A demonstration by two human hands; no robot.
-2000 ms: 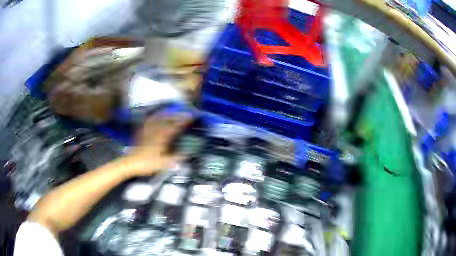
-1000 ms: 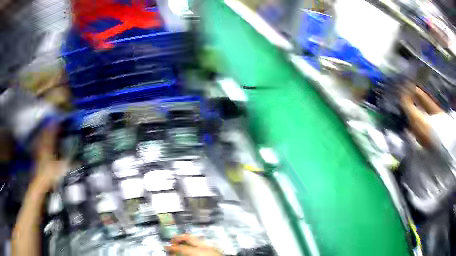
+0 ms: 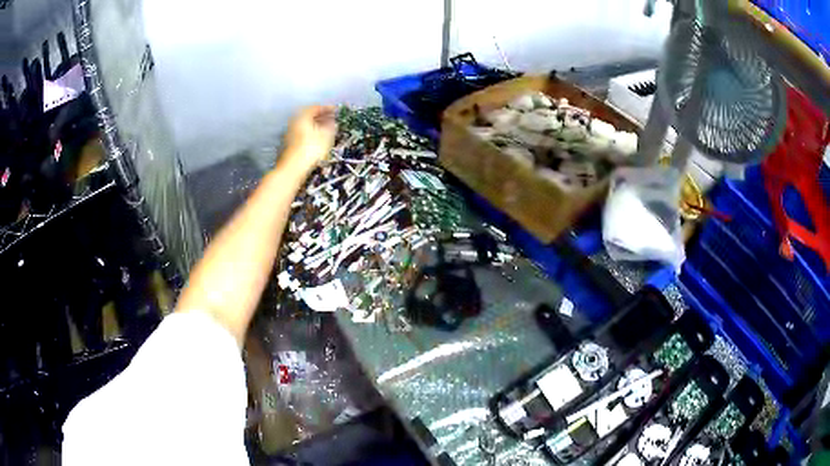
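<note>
My left hand (image 3: 311, 135) is at the far left edge of a tangled heap of green circuit boards with white cables (image 3: 359, 205). Its fingertips touch or overlap the boards; whether they hold one cannot be told. Several long black housings (image 3: 587, 371) lie side by side at the lower right, with silver-white discs (image 3: 591, 361), pale blocks (image 3: 559, 386) and green boards (image 3: 674, 351) in them. My right hand is not in view.
A brown carton of wired white parts (image 3: 510, 177) stands behind the heap, beside a blue bin (image 3: 396, 93). A translucent bag (image 3: 640, 218), a fan (image 3: 728, 91), blue crates (image 3: 751, 264) and a red stool (image 3: 801, 177) are at the right. Black coiled parts (image 3: 443, 296) lie on the grey bench (image 3: 455, 387).
The view has swung left from the conveyor to the board heap. My left hand, earlier beside the housings, is now at the heap. The right hand seen at the lower edge has left the picture.
</note>
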